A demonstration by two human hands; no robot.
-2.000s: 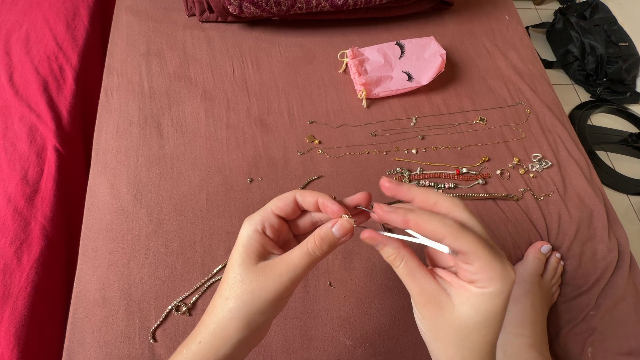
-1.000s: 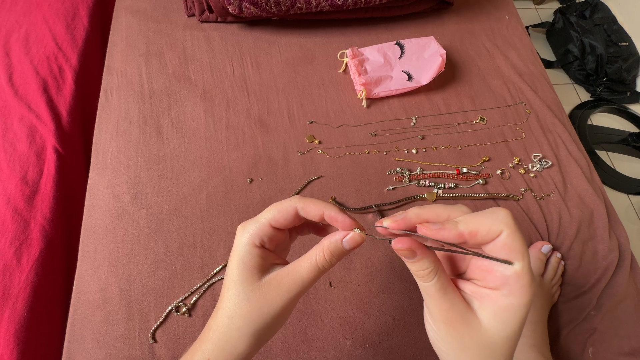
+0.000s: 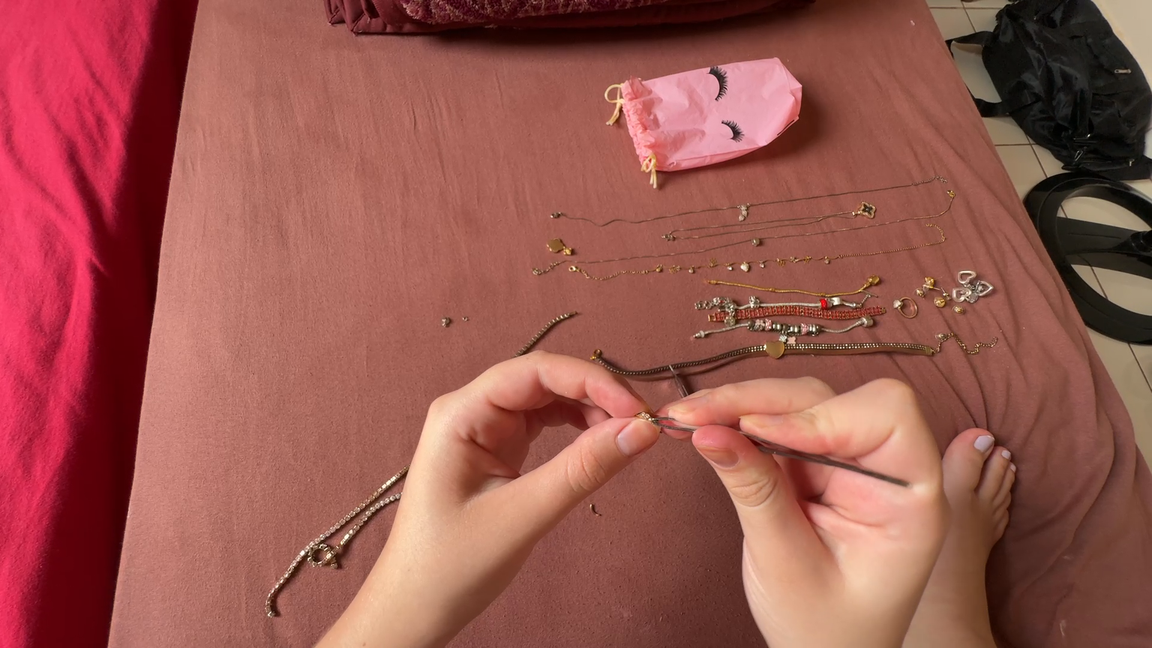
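My left hand (image 3: pixel 531 468) pinches a small gold-coloured jewellery piece (image 3: pixel 645 418) between thumb and index finger. Dark metal tweezers (image 3: pixel 828 462) lie in my right hand (image 3: pixel 819 477), their tips touching that piece. Behind my fingers, the end of another dark slim object (image 3: pixel 678 380) shows; its kind is unclear. Just beyond my hands stretches a dark chain bracelet with a gold heart (image 3: pixel 775 349). A rhinestone chain (image 3: pixel 297 569) with a round clasp runs partly under my left hand.
Several fine necklaces (image 3: pixel 684 216) and a beaded red bracelet (image 3: pixel 801 314) lie on the brown sheet (image 3: pixel 315 225). Beside them are a ring (image 3: pixel 905 308) and heart earrings (image 3: pixel 972 286). A pink drawstring pouch (image 3: pixel 711 112) lies beyond. A bare foot (image 3: pixel 972 504) rests at right; a black bag (image 3: pixel 1071 81) is on the floor.
The tweezers have turned in my right hand, and their tips now meet the small piece in my left fingers. The right hand has closed in around them.
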